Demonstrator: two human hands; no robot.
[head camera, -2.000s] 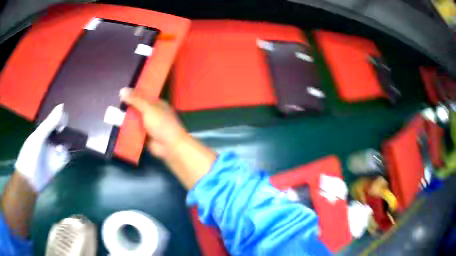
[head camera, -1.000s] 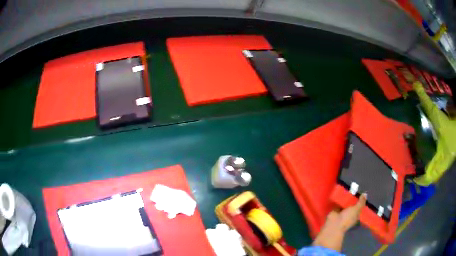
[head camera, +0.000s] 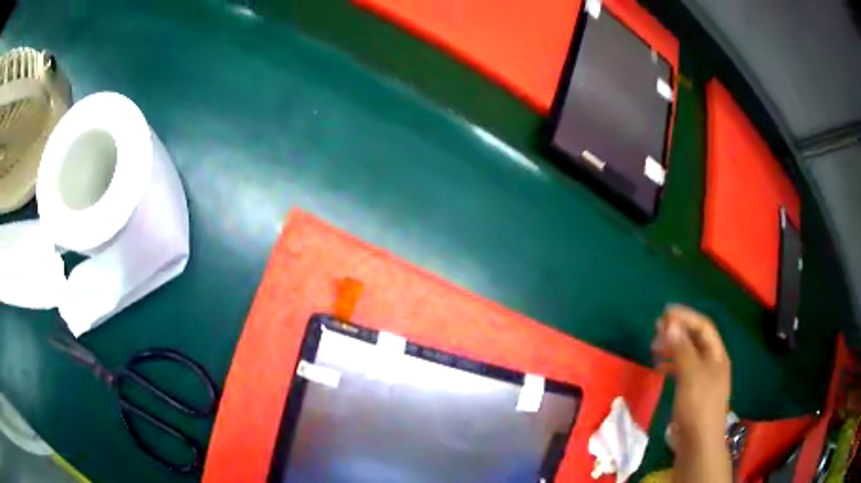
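Observation:
A display panel (head camera: 415, 429) lies on a red foam mat (head camera: 463, 319) at the bottom centre, its face partly glaring, cut off by the lower edge. White tabs sit along its border and an orange flex piece (head camera: 348, 298) sticks out at its upper left corner. A crumpled white wipe (head camera: 619, 440) lies on the mat to the right of the panel. My bare right hand (head camera: 694, 363) is blurred above the mat's right corner, fingers loosely bent, with nothing visible in it. My left hand is out of the picture.
A white wipe roll (head camera: 156, 222) and black scissors (head camera: 160, 401) are at the left, beside part of a cream fan (head camera: 24, 127). Two dark panels (head camera: 618, 104) (head camera: 789, 274) lie by red mats along the belt. A bottle partly shows behind my right hand.
The view has turned and moved left, closer to the near panel. My right hand has let go of the red mat with a panel at the right. My left hand has left the picture.

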